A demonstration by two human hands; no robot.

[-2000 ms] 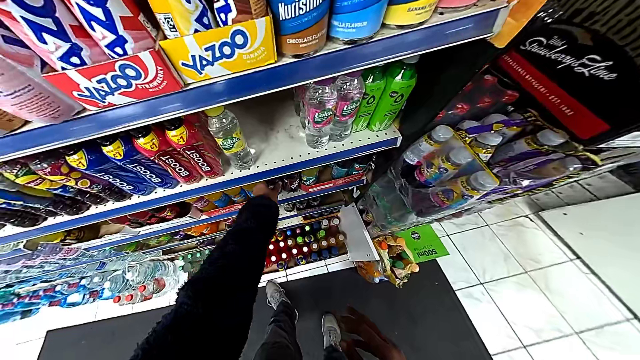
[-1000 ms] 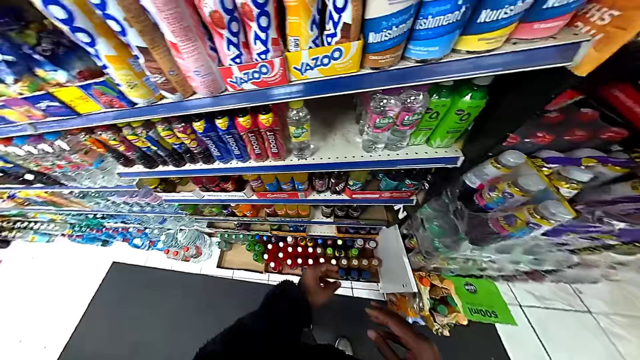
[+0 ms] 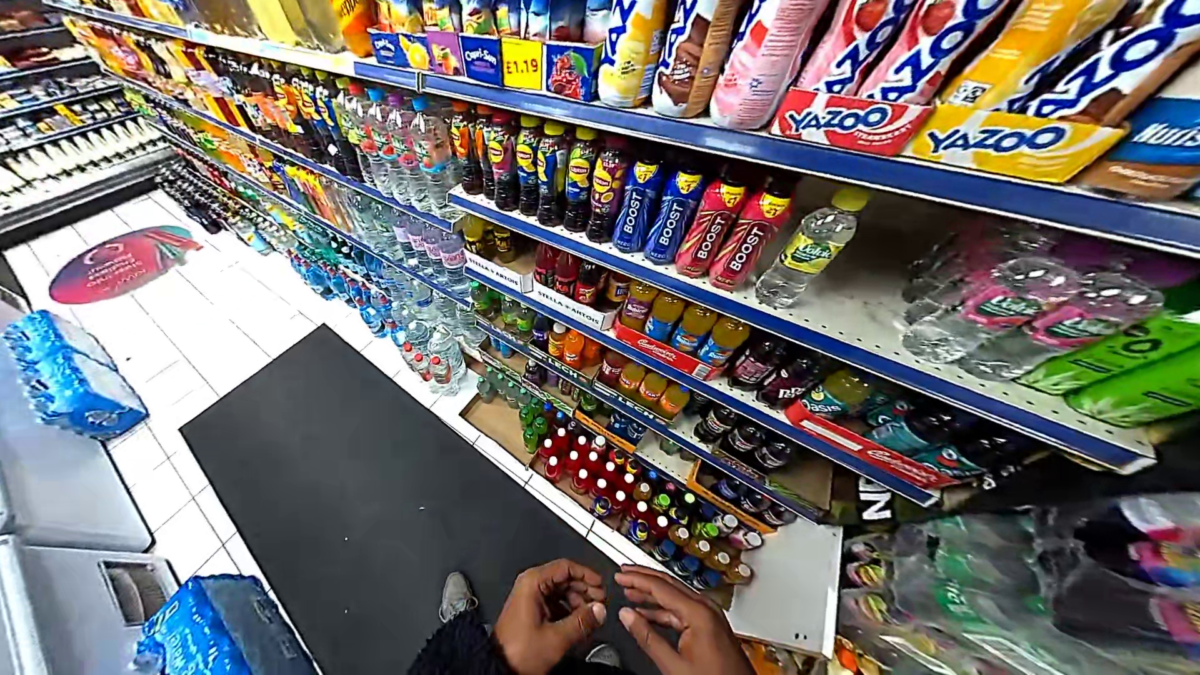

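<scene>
My left hand (image 3: 551, 614) and my right hand (image 3: 677, 621) are held close together, low in the view, over the dark floor mat (image 3: 375, 469). Both have curled fingers spread a little apart and hold nothing. Beyond them stand the drink shelves. On the middle shelf, a clear Volvic bottle with a yellow cap (image 3: 814, 246) stands beside red Boost bottles (image 3: 752, 232). Pink-labelled Volvic bottles (image 3: 1008, 305) and green bottles (image 3: 1125, 366) are farther right. Small bottles with red contents (image 3: 586, 464) fill the bottom shelf, nearest my hands.
Shrink-wrapped packs of bottles (image 3: 994, 581) stand at the lower right, beside a white panel (image 3: 792, 586). Blue-wrapped packs (image 3: 75, 375) lie at the left near grey chest units (image 3: 56, 506). Yazoo bottles (image 3: 862, 117) line the upper shelf, whose edge juts out above the middle one.
An arm was stretched toward the shelves two seconds ago; now both hands are together low in front of me. The view has swung left along the aisle.
</scene>
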